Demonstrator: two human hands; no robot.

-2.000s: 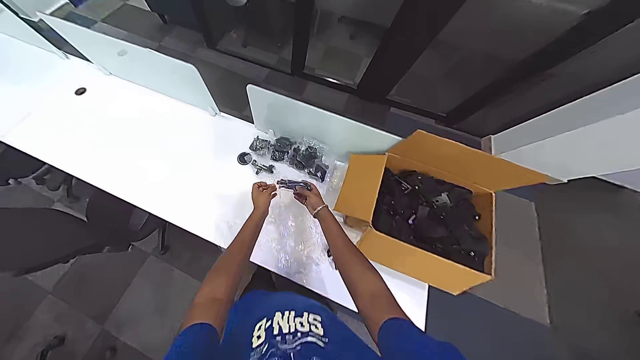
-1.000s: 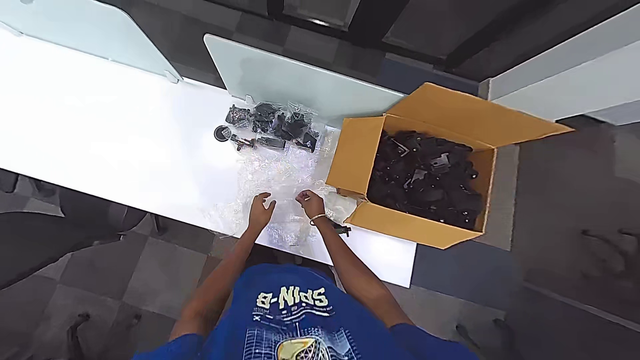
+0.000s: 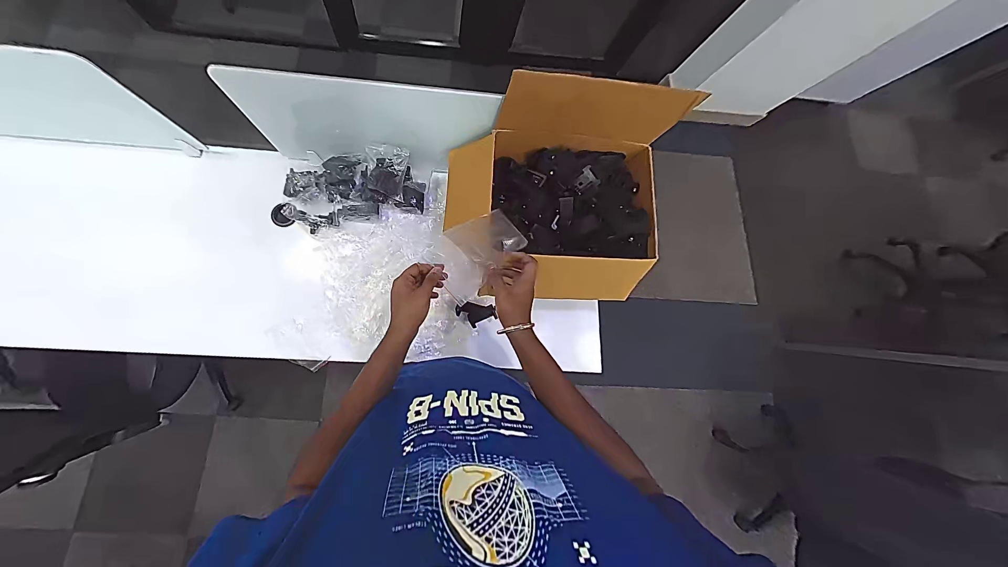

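Note:
My right hand [image 3: 513,282] grips a clear plastic bag [image 3: 484,235] that stands up above its fingers, beside the front flap of a cardboard box [image 3: 579,277]. My left hand [image 3: 416,293] is a little to the left, its fingertips pinched; what looks like a thin reddish strip runs down from them. Just below and between both hands lies a black plastic part [image 3: 476,313] on the table. Under and around my left hand spreads a heap of crumpled clear plastic bags [image 3: 370,268]. Black parts [image 3: 575,197] fill the open box.
Several bagged black parts [image 3: 386,177] lie at the back of the white table [image 3: 157,260], near a frosted divider panel [image 3: 378,106]. A round black piece [image 3: 282,214] sits at their left. Office chairs [image 3: 102,394] stand beyond the front edge.
Both hands were apart over the plastic heap one second ago. My right hand now holds up a clear bag near the box. The dark item held two seconds ago is no longer between the hands.

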